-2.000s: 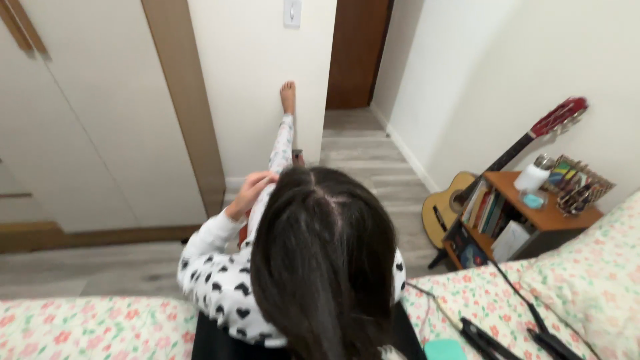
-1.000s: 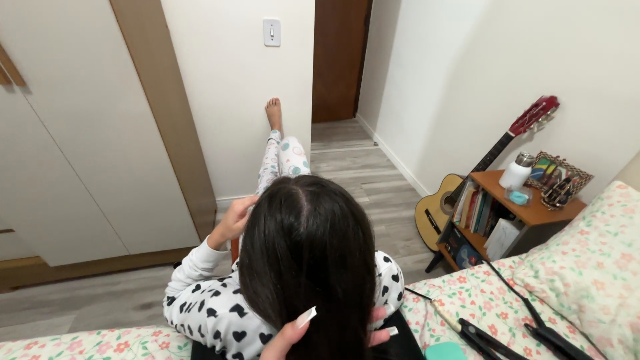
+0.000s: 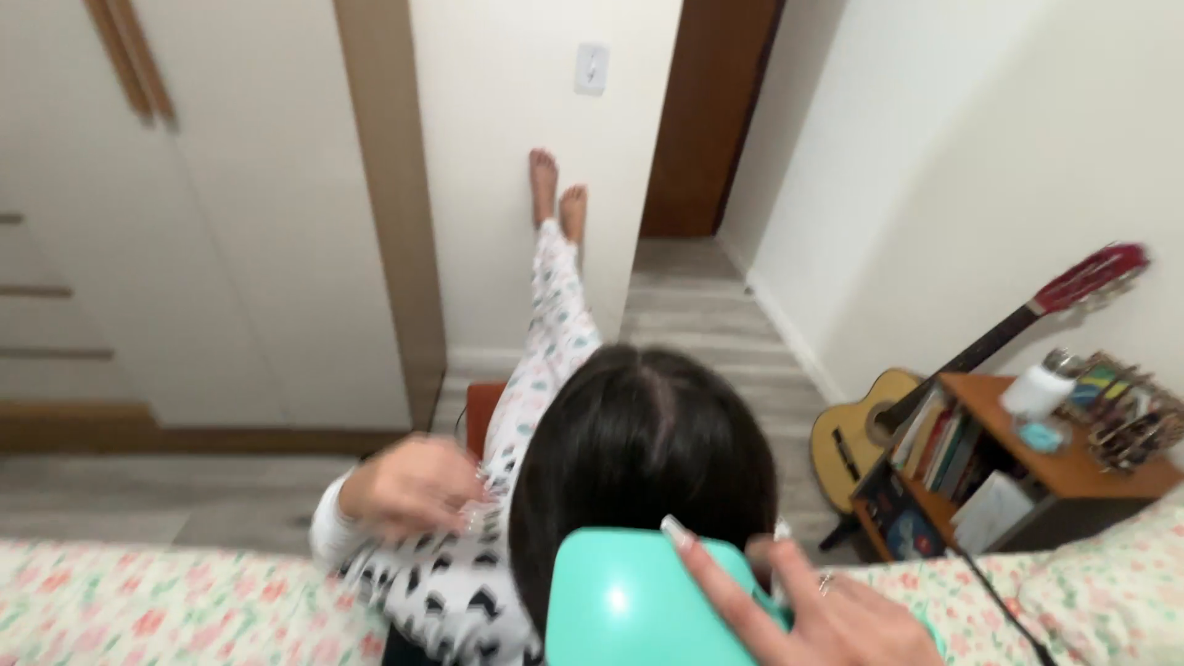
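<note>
My right hand (image 3: 814, 601) is at the bottom right, its fingers around a teal paddle hairbrush (image 3: 647, 597), one long-nailed finger lying along the smooth back. The brush is over the back of a seated person's long dark hair (image 3: 638, 444), which has a centre part; its bristle side is hidden. My left hand is not in view. The seated person wears a white top with black hearts (image 3: 462, 592) and patterned trousers (image 3: 555, 305). That person's own hand (image 3: 416, 486), blurred, is raised at the left beside the head.
The person's bare feet (image 3: 544, 180) rest against the wall ahead. A bed with a floral sheet (image 3: 185, 597) spans the bottom edge. A wardrobe (image 3: 268, 231) stands left. At right are an acoustic guitar (image 3: 856, 435) and a small wooden bookshelf (image 3: 1004, 421) with a white bottle (image 3: 1038, 388). A black cord (image 3: 1004, 601) crosses the bed.
A hand with long nails was at the hair one second ago; now my right hand holds the teal brush over it. Both of the seated person's feet now show on the wall.
</note>
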